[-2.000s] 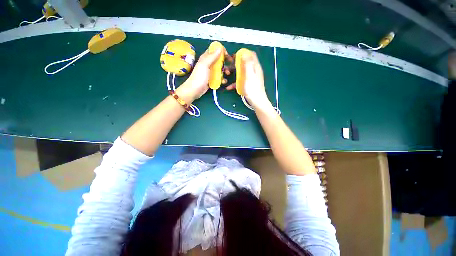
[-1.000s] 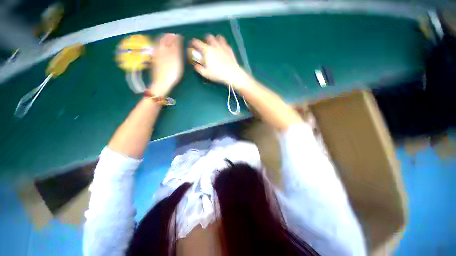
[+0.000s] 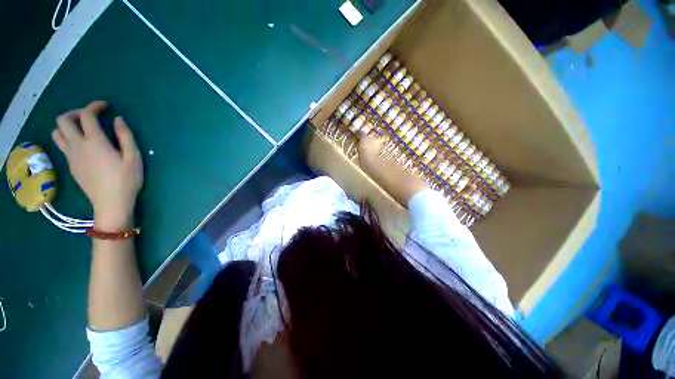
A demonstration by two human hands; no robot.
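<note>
My left hand (image 3: 100, 159) rests on the green table (image 3: 200, 141) at the left, empty, with its fingers apart. A round yellow pair (image 3: 31, 176) with blue marks, a pale label and white cords lies just left of it. My right hand (image 3: 377, 159) is inside the open carton (image 3: 548, 141), at the near edge of the packed units (image 3: 422, 133). These stand in tight rows with their cords towards me. My right fingers are hidden among the units, so what they hold cannot be seen.
A small white piece (image 3: 350, 12) and a dark block (image 3: 372, 5) lie at the table's top edge. A pale metal rail (image 3: 44, 70) runs along the upper left. A blue crate (image 3: 628, 312) stands on the blue floor at the lower right. Dark clothing shows at the top right.
The view has turned right and down to the carton. My right hand has moved from the table into the carton. My left hand now lies apart on the table beside the round pair.
</note>
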